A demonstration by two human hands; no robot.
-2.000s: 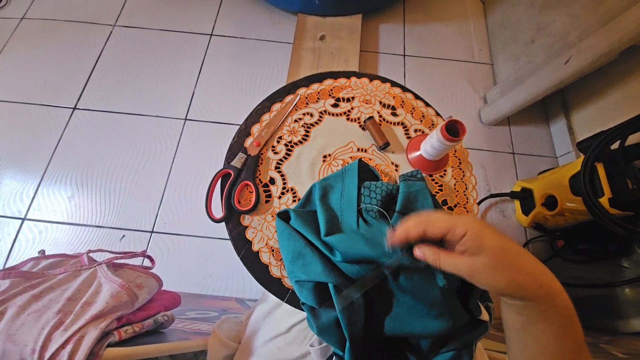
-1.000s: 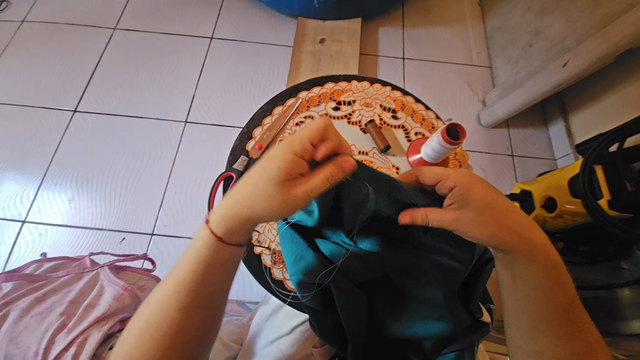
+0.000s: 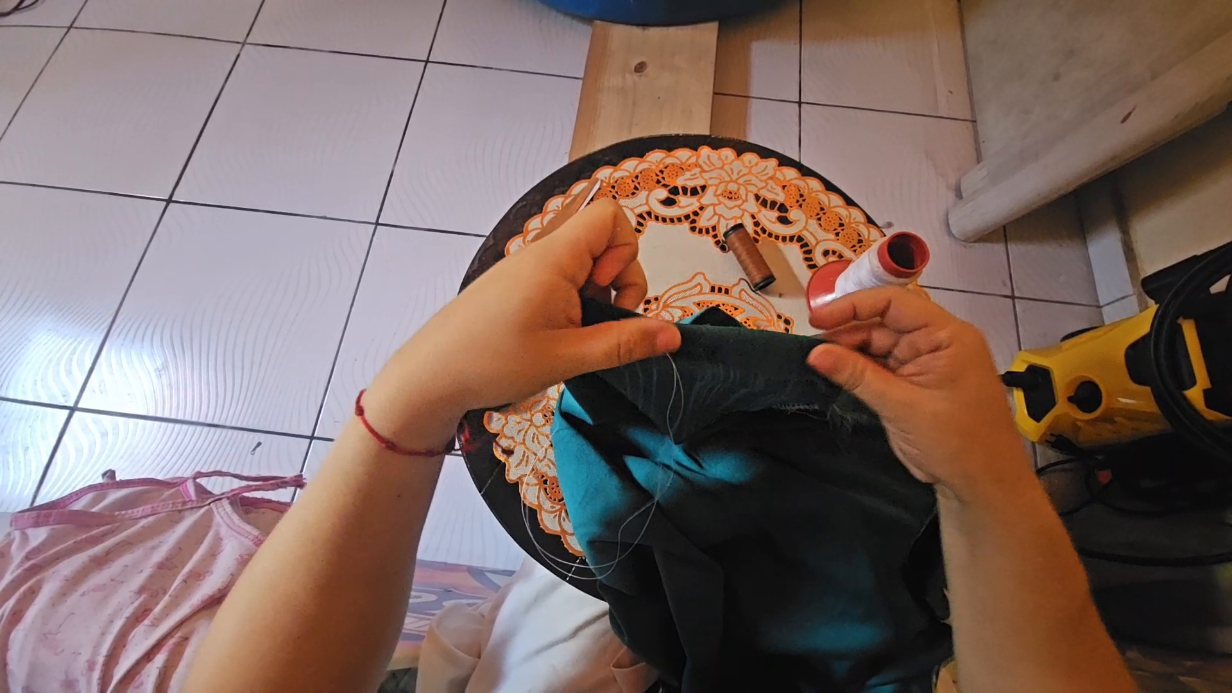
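My left hand (image 3: 568,308) pinches the upper edge of a dark teal cloth (image 3: 751,500), its thumb lying along the fabric. At the right end of that same edge, my right hand (image 3: 895,375) grips the cloth between thumb and fingers, so a strip is stretched between both hands. A loose pale thread (image 3: 677,395) hangs from near my left thumb and loops down over the cloth's left side. Just behind my right fingers stands a cone of white thread (image 3: 866,269) with a red base. A small brown thread spool (image 3: 749,258) lies on the orange and white doily (image 3: 731,183).
The doily covers a round dark table (image 3: 481,260). Scissors (image 3: 589,192) are mostly hidden behind my left hand. A wooden board (image 3: 647,87) lies beyond the table, a pink garment (image 3: 125,577) at lower left, a yellow machine with black cables (image 3: 1107,375) at right.
Two seconds ago only my right hand showed, over the cloth. My left hand has since come in over the scissors, and the cloth's edge is now held up between both hands.
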